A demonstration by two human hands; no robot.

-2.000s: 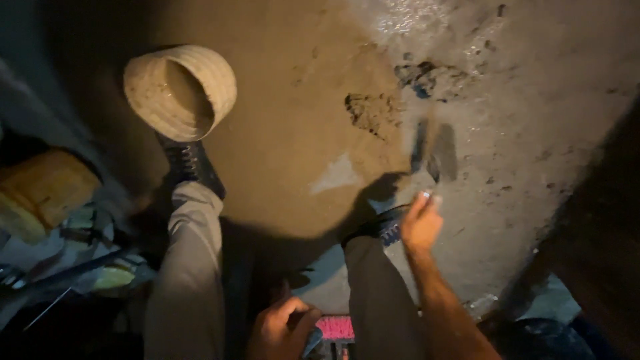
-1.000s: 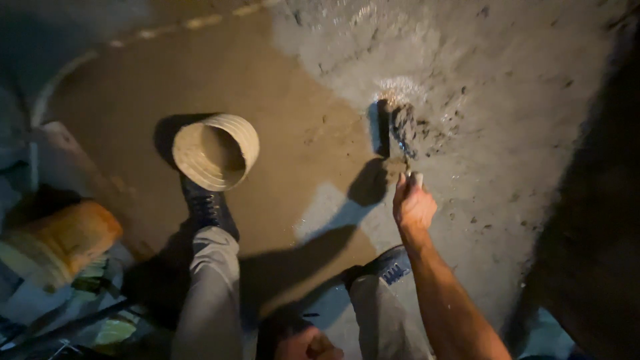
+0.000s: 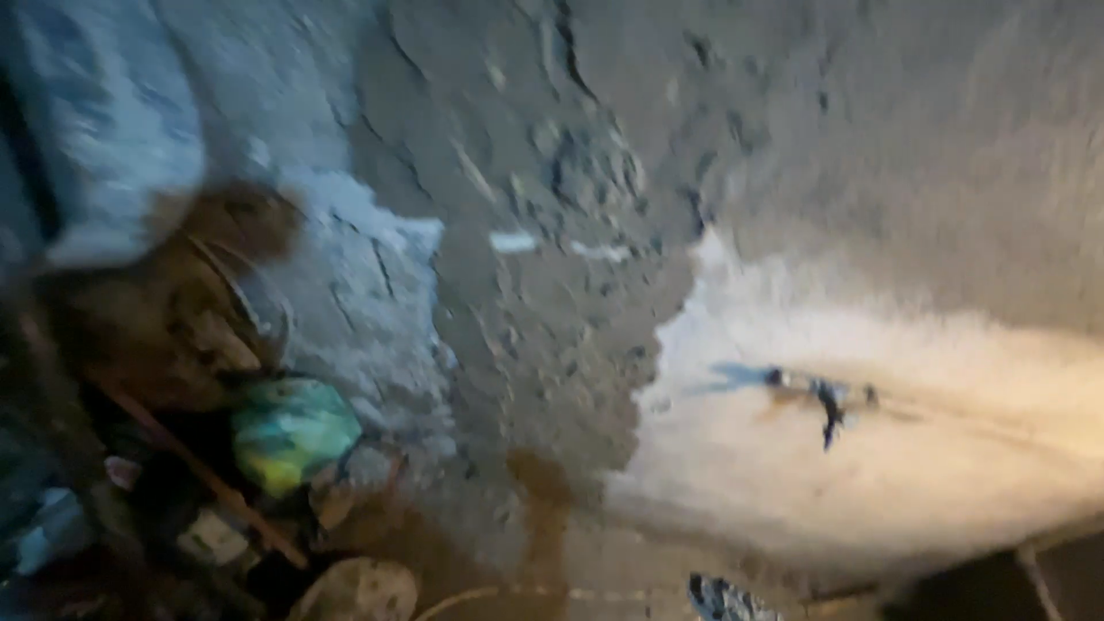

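Observation:
Neither my left hand nor my right hand is in the head view now. A wall [image 3: 569,345] fills much of the blurred picture, with rough grey mortar or plaster on its middle part. A paler, brightly lit patch [image 3: 776,466] lies to the right, and a small dark fitting [image 3: 828,401] with thin parts sticks out there. At the bottom edge a dark, speckled object [image 3: 729,599] is partly cut off; I cannot tell what it is. The trowel from the earlier frames is out of view.
Clutter lies at the lower left: a green and yellow plastic bag [image 3: 293,431], a long reddish bar or stick [image 3: 207,474] and a brownish container [image 3: 207,319]. A pale round object [image 3: 358,595] shows at the bottom edge, beside a thin curved line [image 3: 466,595].
The view has swung far away from the floor. My hands, legs and the pale bucket, seen earlier, are out of sight. Before that, my right hand moved the trowel at the grey mortar.

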